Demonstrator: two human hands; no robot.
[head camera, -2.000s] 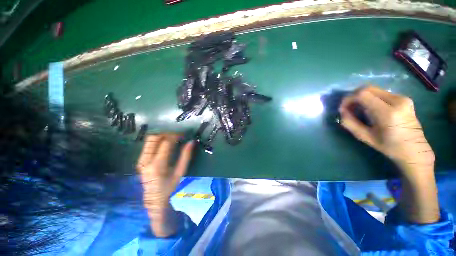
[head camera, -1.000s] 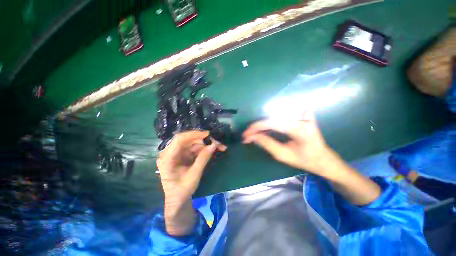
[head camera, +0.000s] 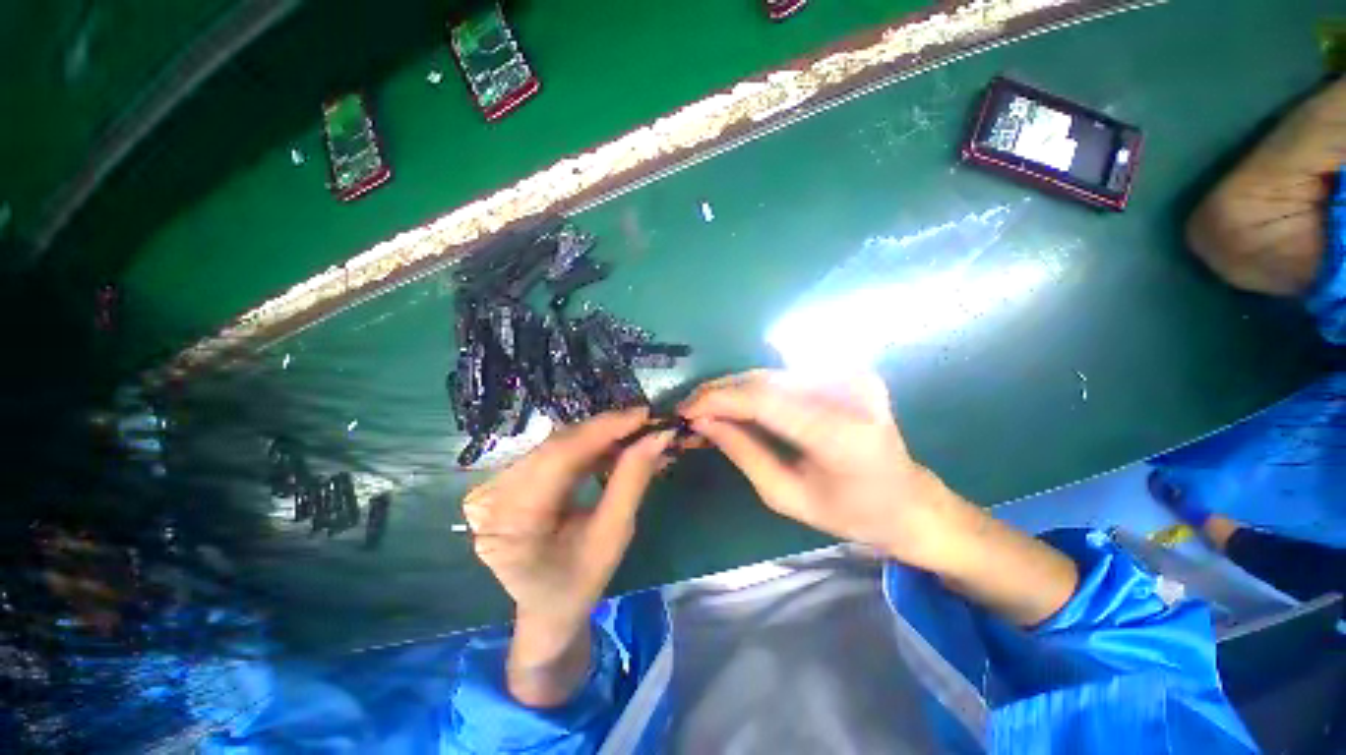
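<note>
My left hand and my right hand meet just in front of the pile, fingertips together. Between them they pinch a small black plastic part, mostly hidden by the fingers. A loose pile of glossy black plastic parts lies on the dark green bench, just beyond my left hand. A small row of the same black parts lies at the left.
A dark red phone unit lies at the right back. Open handsets sit on the green belt beyond the worn whitish edge strip. A neighbour's forearm rests at the right edge. Tiny white scraps dot the bench.
My right hand has moved left from the bench's right side to my left hand, and their fingertips now meet at the small part. The view has turned, and the neighbour's arm has appeared.
</note>
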